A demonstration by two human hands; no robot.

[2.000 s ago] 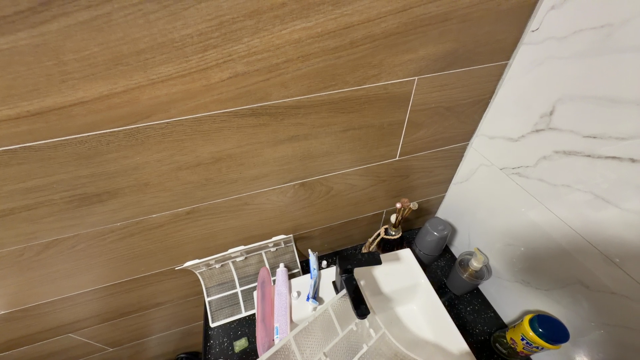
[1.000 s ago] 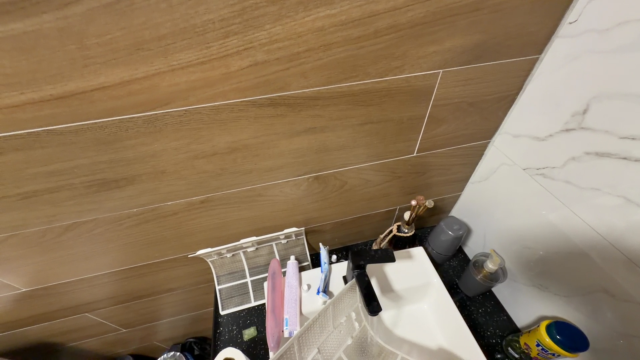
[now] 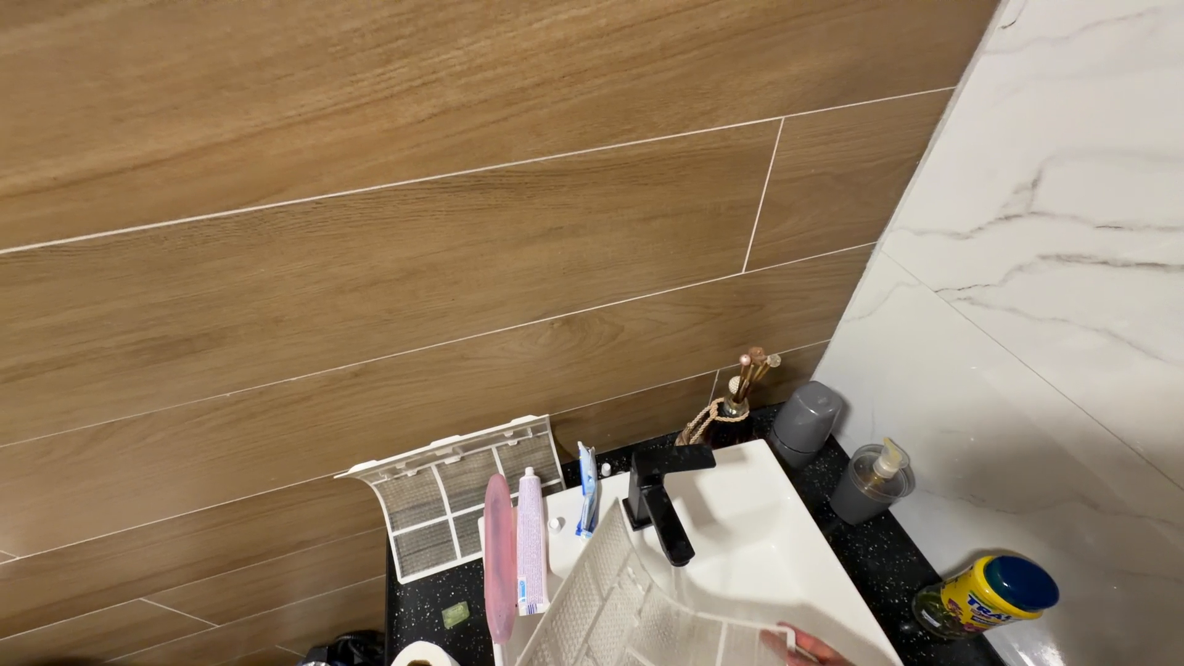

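Note:
A white-framed mesh filter panel [image 3: 638, 601] lies slanted across the white sink [image 3: 786, 573], its upper part below the black faucet [image 3: 661, 504]. At the bottom edge, fingers of my right hand [image 3: 807, 647] grip the panel's right-hand corner; the rest of that hand is cut off. My left hand is out of view. A second mesh filter panel [image 3: 444, 499] leans against the wood-look wall tiles behind the sink's left side. Just in front of it stand a pink oblong case [image 3: 499, 555] and a toothpaste tube [image 3: 531, 546], with a blue-and-white packet [image 3: 587, 490] beside them.
Along the black speckled counter [image 3: 888, 555] are a reed diffuser [image 3: 735, 416], a grey cup [image 3: 807, 424], a grey soap dispenser [image 3: 871, 486] and a yellow container with a blue lid [image 3: 985, 595]. A green piece [image 3: 455, 614] and a paper roll [image 3: 424, 655] lie at the left.
Fingers of my right hand have come into view at the bottom, on the panel's corner. The view has shifted somewhat, and the paper roll shows at the lower left, absent two seconds ago.

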